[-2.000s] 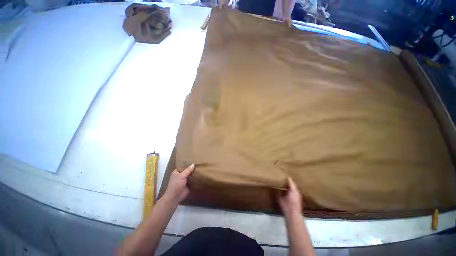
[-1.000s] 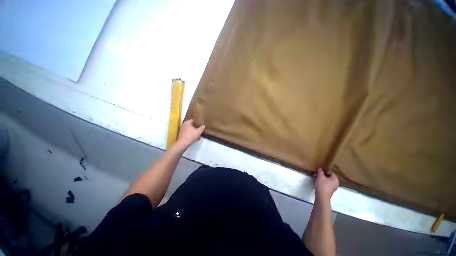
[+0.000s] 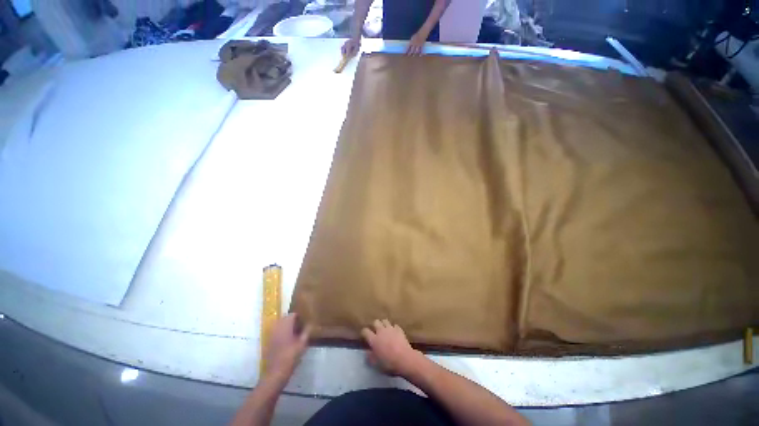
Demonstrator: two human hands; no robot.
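Observation:
Brown fabric [image 3: 424, 208] lies spread over a stack on the white table, with a raised fold running from the far edge to the near edge. My left hand [image 3: 288, 343] is at its near left corner and appears to pinch it. My right hand [image 3: 389, 343] rests on the near edge with its fingers a little apart, not visibly gripping. A yellow cloth weight [image 3: 271, 304] lies beside the left hand, partly behind it. Another yellow weight [image 3: 748, 345] stands out at the near right edge.
Another person's hands [image 3: 414, 43] are at the far edge, near a small weight [image 3: 342, 62]. A brown crumpled bundle [image 3: 254, 70] and white paper [image 3: 100, 175] lie to the left. A white tub [image 3: 303, 27] is beyond the table. A brown roll [image 3: 716, 137] is at the right end.
The near edge of the fabric is now laid down on the stack. My right hand has let go of the fold and moved left, closer to my left hand. The view has tilted back up.

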